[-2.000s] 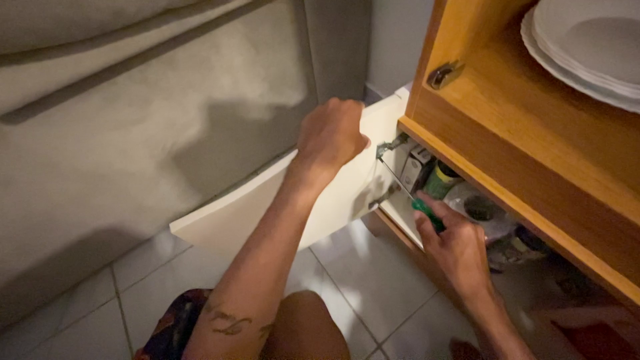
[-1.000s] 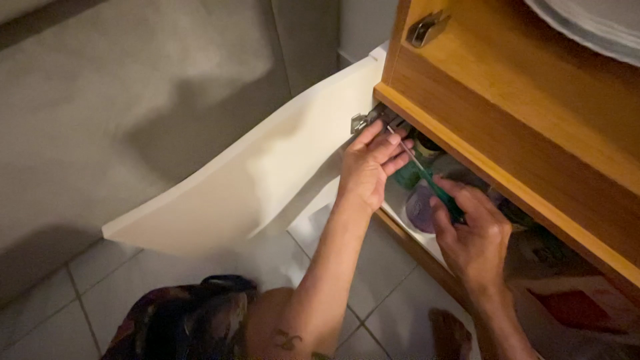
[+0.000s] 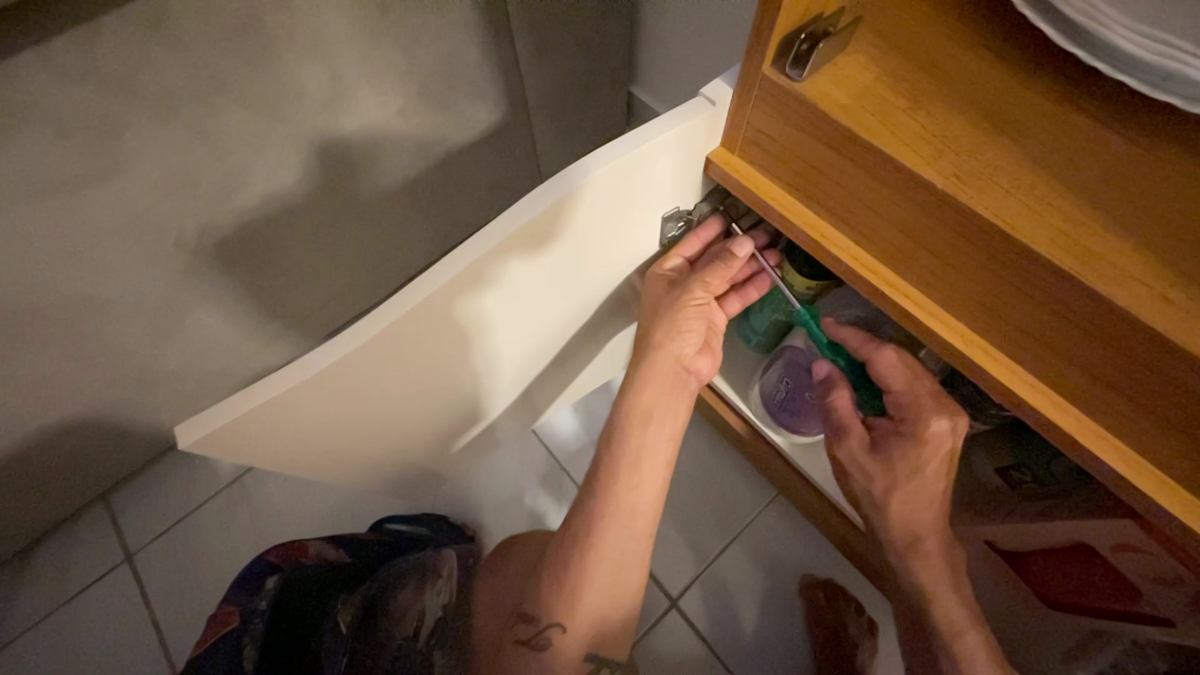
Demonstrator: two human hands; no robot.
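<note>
My right hand [image 3: 886, 412] grips the green handle of a screwdriver [image 3: 839, 361]. Its metal shaft points up and left to the metal hinge [image 3: 689, 220] between the white cabinet door [image 3: 525, 253] and the cabinet's inner side. My left hand [image 3: 698, 295] is beside the hinge, palm up, its fingers around the shaft near the tip. The tip itself and the screw are hidden in shadow, and whether the left fingers pinch the shaft is unclear. The door stands swung out to the left.
Jars and containers, one with a purple lid [image 3: 790, 389], stand on the lower shelf. The wooden shelf edge [image 3: 937, 328] runs above my right hand. White plates [image 3: 1125, 42] and a metal bracket [image 3: 814, 45] are on the upper shelf. A grey upholstered surface [image 3: 281, 187] lies behind the door.
My left hand has left the door's upper edge, where it was two seconds ago, and is at the hinge by the screwdriver's tip. The screwdriver stays in my right hand.
</note>
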